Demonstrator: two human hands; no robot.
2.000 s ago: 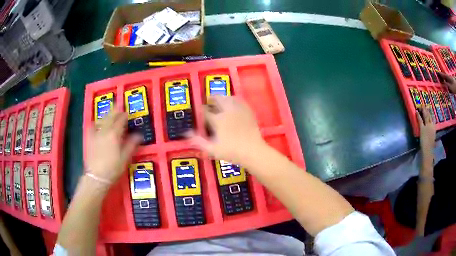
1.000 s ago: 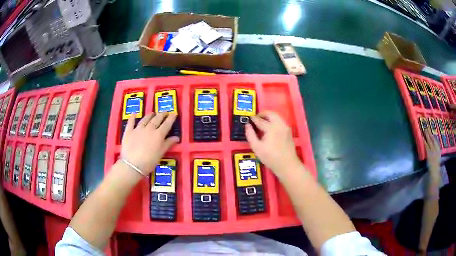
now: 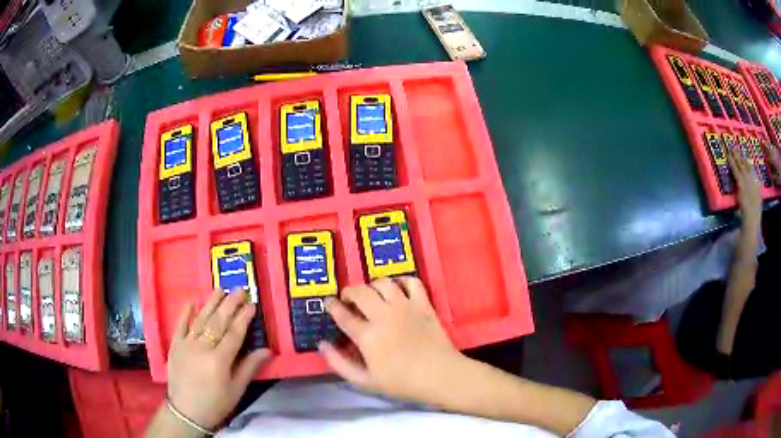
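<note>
The red phone tray [image 3: 505, 248] lies in front of me with yellow and black keypad phones, fronts up, in two rows. Four phones are in the far row, such as this phone [image 3: 301, 147], and three in the near row. Their screens are lit blue. My left hand [image 3: 212, 355] rests over the lower part of the near-row left phone [image 3: 233, 267], fingers spread. My right hand [image 3: 390, 338] is over the keypads of the near-row middle phone [image 3: 310, 267] and right phone [image 3: 386, 244], covering part of them. Neither hand grips a phone.
A cardboard box [image 3: 257, 58] with white, blue and red pieces stands beyond the tray, a yellow pen [image 3: 285, 76] beside it. A loose phone [image 3: 453, 32] lies back up. Another tray [image 3: 107, 171] is at left. At right are more trays, another box [image 3: 664, 24], a person's hands and a red stool.
Both my hands have moved from the far-row phones to the near-row phones. The near-row right phone's screen has changed from white-patterned to blue. The view has shifted, so the tray appears higher.
</note>
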